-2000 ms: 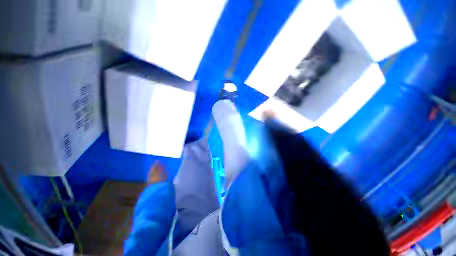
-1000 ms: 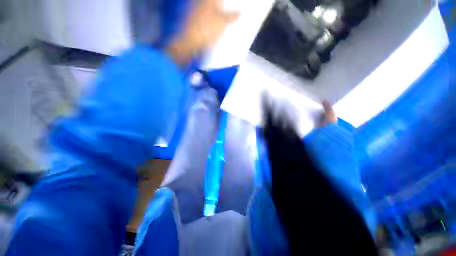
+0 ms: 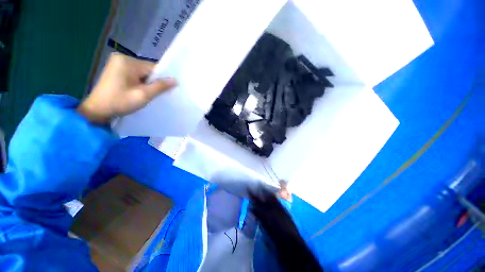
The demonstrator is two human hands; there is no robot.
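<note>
An open white carton (image 3: 335,149) with its flaps folded outward is in front of me. Jumbled small black parts (image 3: 287,95) lie inside it, with a few bright silver-white pieces (image 3: 250,109) among them. My left hand (image 3: 130,87) grips the carton's left flap, thumb on its inner face. My right hand (image 3: 285,192) shows only as fingertips at the carton's near edge, touching it; the rest is hidden behind a blurred dark strip hanging in the foreground.
A printed white carton (image 3: 154,26) stands behind the left flap. A brown cardboard box (image 3: 122,212) is at the lower left. A dark green surface (image 3: 48,48) is at the upper left. Blue floor with a yellow line lies to the right.
The open carton is now nearer and more central. My left hand has moved from blurred motion onto its left flap. My right hand stays at the near edge.
</note>
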